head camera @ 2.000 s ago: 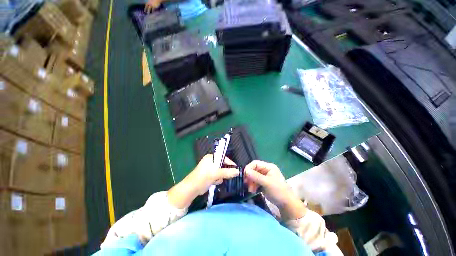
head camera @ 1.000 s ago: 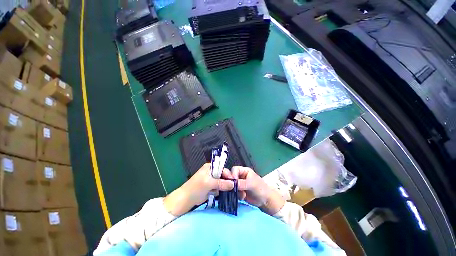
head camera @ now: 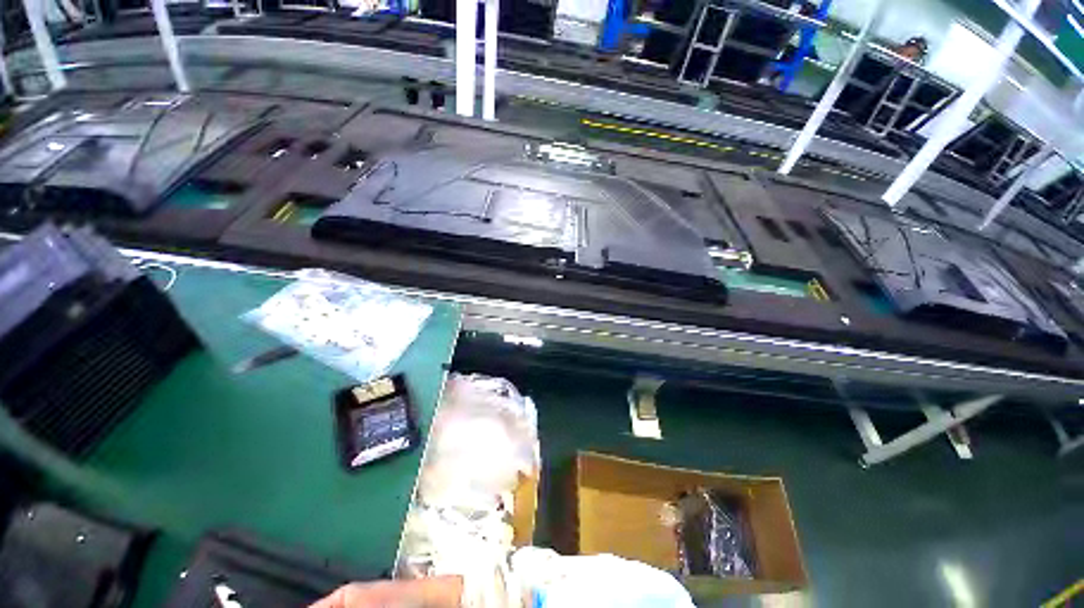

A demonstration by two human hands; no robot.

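My right hand (head camera: 392, 593) shows only in part at the bottom edge, next to its pale sleeve; its fingertips are cut off, so I cannot tell what it holds. My left hand is out of the picture. A small white-and-black piece (head camera: 226, 595), perhaps the end of the label strips, shows at the bottom edge over a black cover (head camera: 256, 568). Another black cover (head camera: 65, 556) lies to its left, blurred. Stacked black covers (head camera: 101, 356) stand at the left edge.
On the green bench (head camera: 262, 451) are a small black tray (head camera: 378, 422), a flat clear bag (head camera: 345, 323) and a thin dark tool (head camera: 264, 359). Crumpled bags (head camera: 476, 445) hang beside it. An open carton (head camera: 612, 511) stands on the floor. The line carries large black panels (head camera: 511, 220).
The view has swung right, towards the line and the floor carton. My left hand has left the picture, and my right hand is now mostly cut off. Earlier both hands were together at the strips.
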